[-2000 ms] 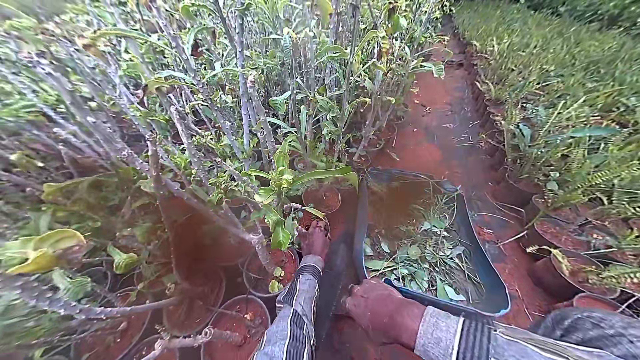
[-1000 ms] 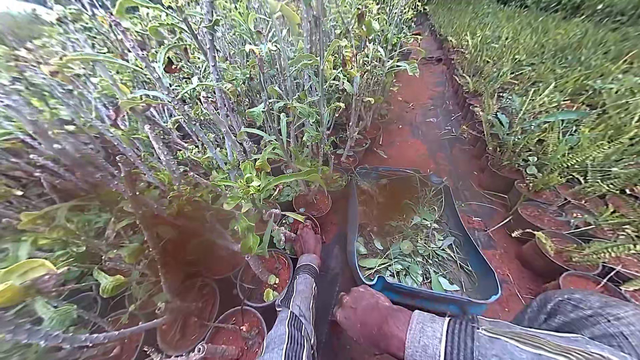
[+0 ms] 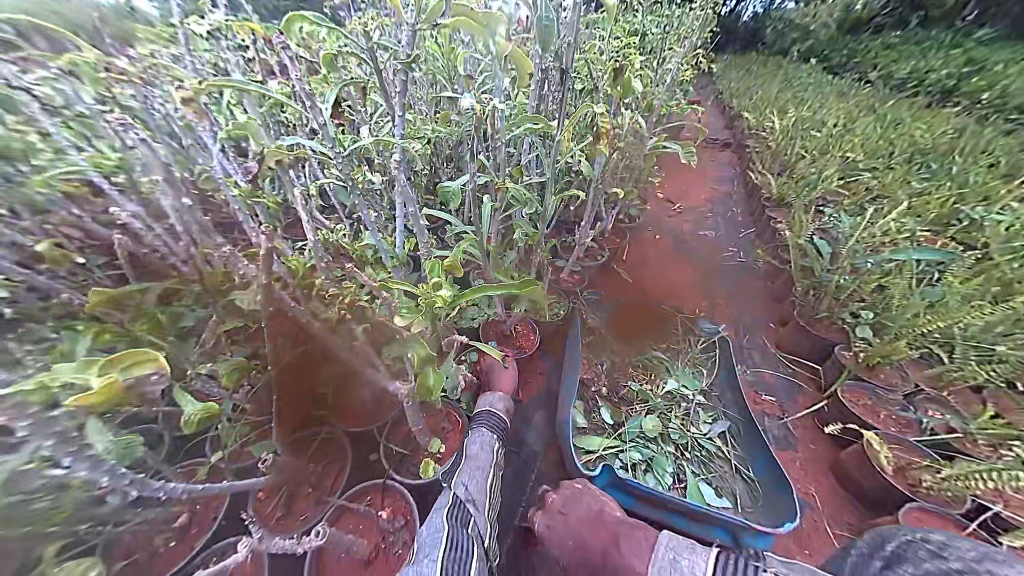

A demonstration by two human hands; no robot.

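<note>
My left hand point(image 3: 498, 376) reaches among the potted plants, beside a small pot of reddish soil point(image 3: 512, 336); leaves hide its fingertips, so what it holds does not show. My right hand point(image 3: 588, 524) is curled low, near the dark ground sheet at the near left corner of a blue plastic tray point(image 3: 664, 508). Its fingers face away, and whether they hold something cannot be seen. Pulled weeds and green leaves point(image 3: 664, 432) lie in the tray. A larger pot with a thick stem point(image 3: 436, 440) stands just left of my left wrist.
Tall leafy stems point(image 3: 400, 160) crowd the left side, with several soil-filled pots point(image 3: 368, 528) below. A path covered in red mud point(image 3: 680, 240) runs ahead. More pots point(image 3: 880, 408) with ferns and grassy plants point(image 3: 896, 200) line the right. A clothed knee point(image 3: 920, 552) is at the lower right.
Both hands stay in about the same places, the left among the pots and the right beside the tray. The view has tilted up somewhat.
</note>
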